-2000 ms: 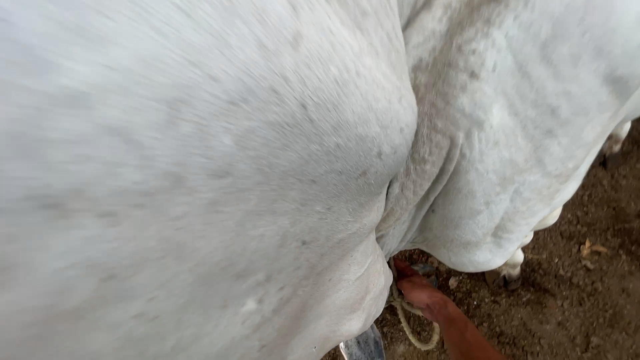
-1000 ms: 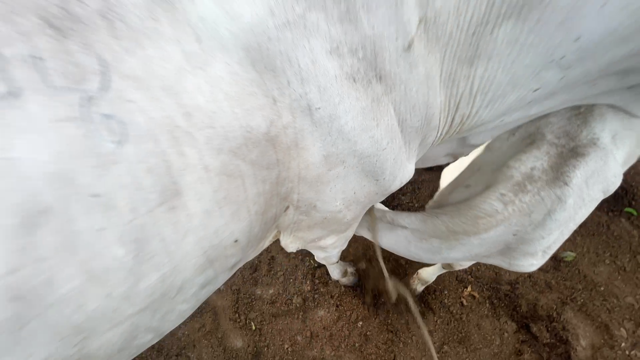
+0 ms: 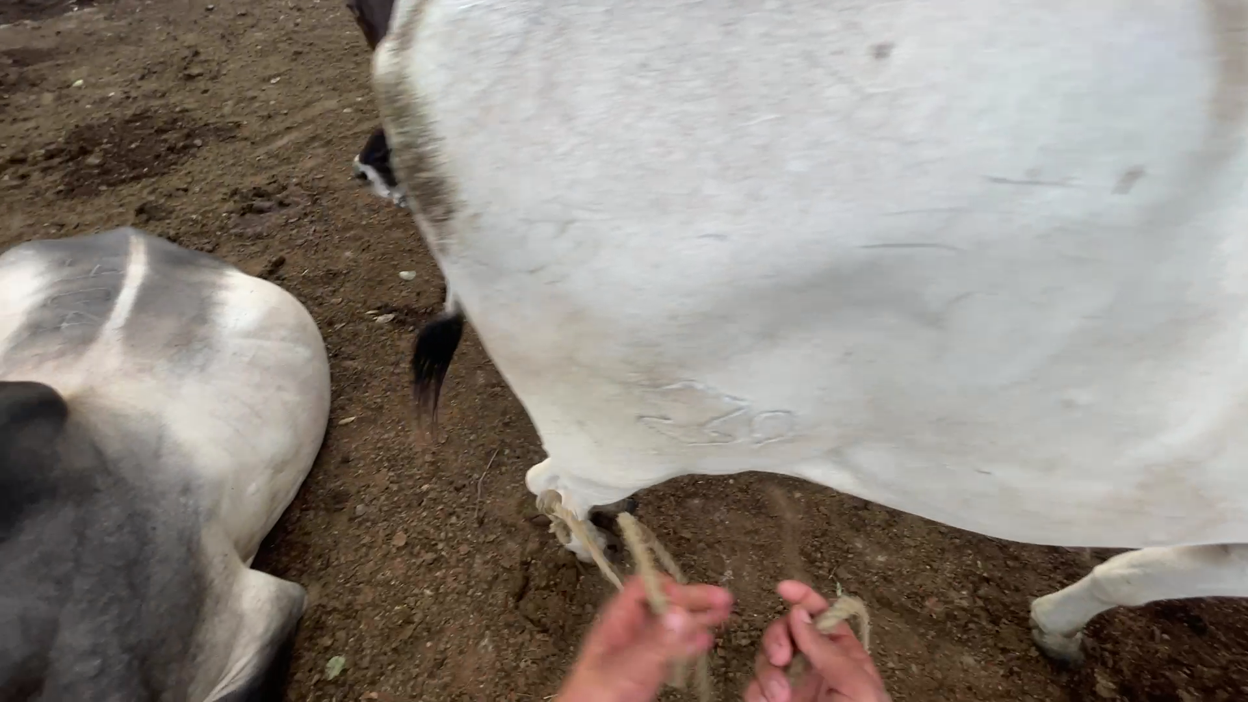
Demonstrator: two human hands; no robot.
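A large white cow (image 3: 780, 273) stands across the view, with a brand mark low on its thigh. Fibre rope (image 3: 585, 536) is looped about its hind leg near the hock and runs down to my left hand (image 3: 648, 639) at the bottom centre, whose fingers close on it. To its right, my right hand (image 3: 814, 648) pinches another part of the rope, a short bend sticking up past the fingers. The two hands are apart, below the belly. The rope's lower part is partly hidden behind the fingers.
At left a grey and white cow (image 3: 263, 390) lies on the brown dirt ground (image 3: 409, 585). The standing cow's black tail tuft (image 3: 436, 356) hangs by its rump, and another of its hooves (image 3: 1058, 639) rests on the ground at lower right.
The view has swung widely, and the lying cow now shows. One hand was low beside the cow with rope two seconds ago; no hand showed one second ago. Both hands now show, holding rope.
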